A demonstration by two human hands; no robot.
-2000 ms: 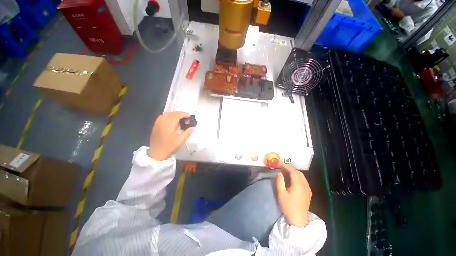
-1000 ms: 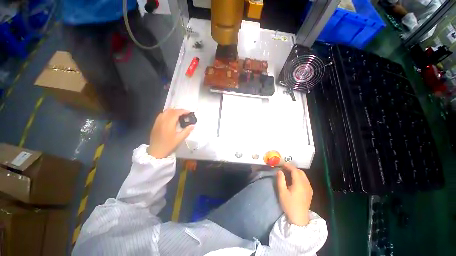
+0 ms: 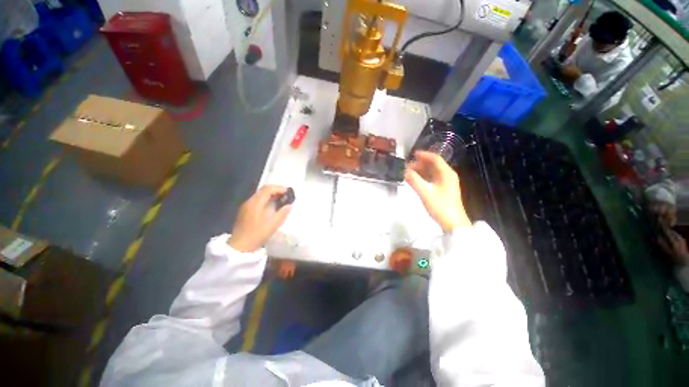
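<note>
My left hand (image 3: pixel 259 218) holds a small black plastic housing (image 3: pixel 285 198) between thumb and fingers over the left front of the white machine table (image 3: pixel 302 230). My right hand (image 3: pixel 435 185) is raised at the right end of the fixture (image 3: pixel 344 155), its fingertips by the black section (image 3: pixel 384 165). Whether it grips anything there is too small to tell. The gold welding head (image 3: pixel 361 83) stands above the fixture's reddish-brown blocks.
The cooling fan (image 3: pixel 442 143) is just behind my right hand. A red marker (image 3: pixel 300 136) lies left of the fixture. The emergency stop button (image 3: pixel 400 261) is on the front edge. Black blister trays (image 3: pixel 551 219) stand at the right. Another person (image 3: pixel 600 57) sits at the upper right.
My right hand has moved up from beside the emergency stop button to the fixture's right end. The view has tilted up. The person walking at the left is gone. My left hand still holds the housing.
</note>
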